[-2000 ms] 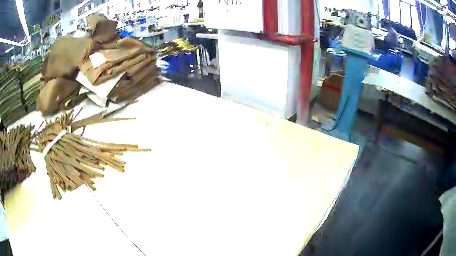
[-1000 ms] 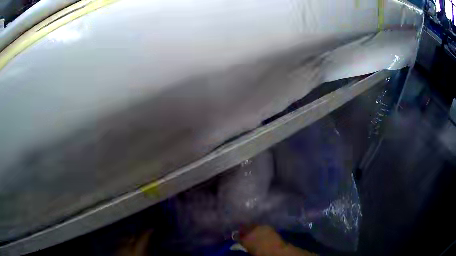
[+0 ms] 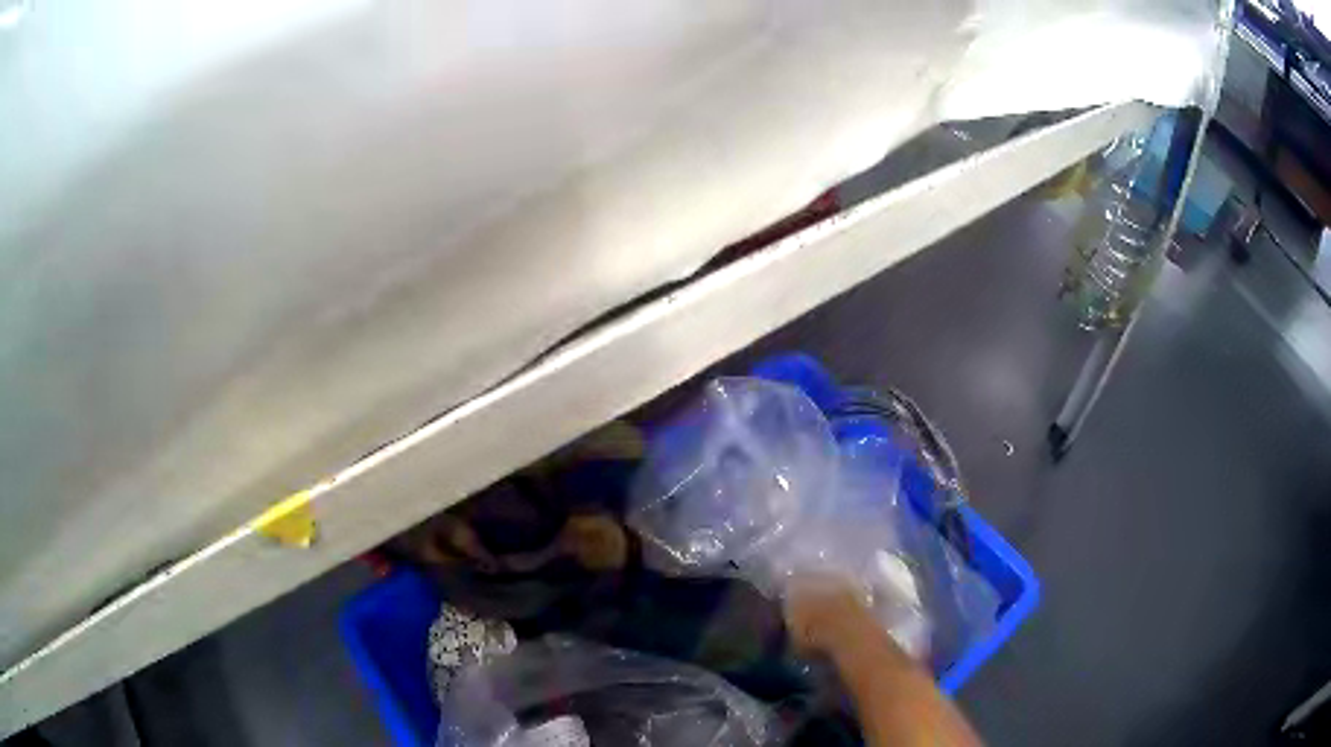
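A bright blue plastic bin (image 3: 1004, 566) stands on the floor below the table edge. Crumpled clear plastic bags (image 3: 737, 470) lie in it. My right hand (image 3: 829, 616) reaches into the bin from the bottom edge, at the clear plastic. Its fingers are blurred and partly covered, so I cannot tell whether they grip the plastic. A small white thing (image 3: 895, 591) is beside the hand. A dark and brown patterned fabric-like item (image 3: 584, 533) lies at the bin's left side. My left hand is not in view.
The white-covered table (image 3: 438, 190) fills the upper left, its pale edge board (image 3: 642, 358) running diagonally above the bin. A piece of yellow tape (image 3: 289, 520) is on that board. A table leg (image 3: 1095, 372) and hanging clear plastic (image 3: 1117, 241) are at the right, over grey floor.
The view has swung from the worktop with the strap bundle down to the bin under the table. Since one second ago, my right hand shows farther up, inside the bin.
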